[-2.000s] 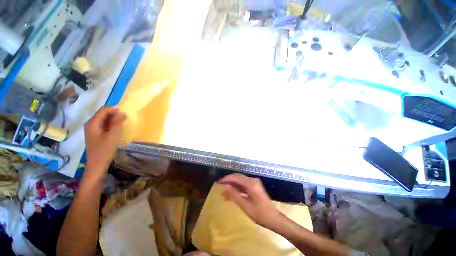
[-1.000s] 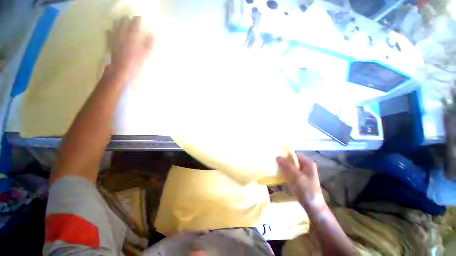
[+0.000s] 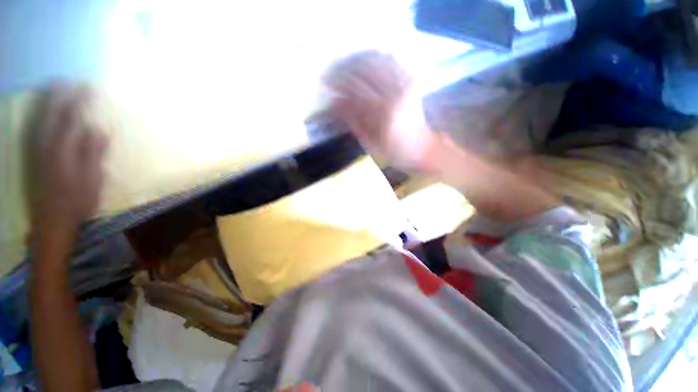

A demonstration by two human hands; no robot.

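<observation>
Pale yellow fabric point(image 3: 145, 172) lies on the white table at the left, washed out by glare farther back. My left hand point(image 3: 69, 153) is blurred and rests on or just over this fabric. My right hand point(image 3: 371, 96) is blurred over the table's front edge; glare hides whether it holds cloth. A stack of yellow cut panels point(image 3: 310, 233) lies across my lap below the table edge. The sewing machine's needle area is not in view.
A dark phone point(image 3: 467, 21) lies at the table's back right. Heaped khaki cloth point(image 3: 612, 180) is on the right. A white sheet or cloth point(image 3: 172, 348) and brown folded cloth point(image 3: 195, 300) are beside my lap on the left. Dark blue cloth point(image 3: 612, 92) is at the far right.
The view has tilted down towards my lap. My right hand, which held the edge of a yellow panel below the table edge, is now up at the table edge. The lap stack remains.
</observation>
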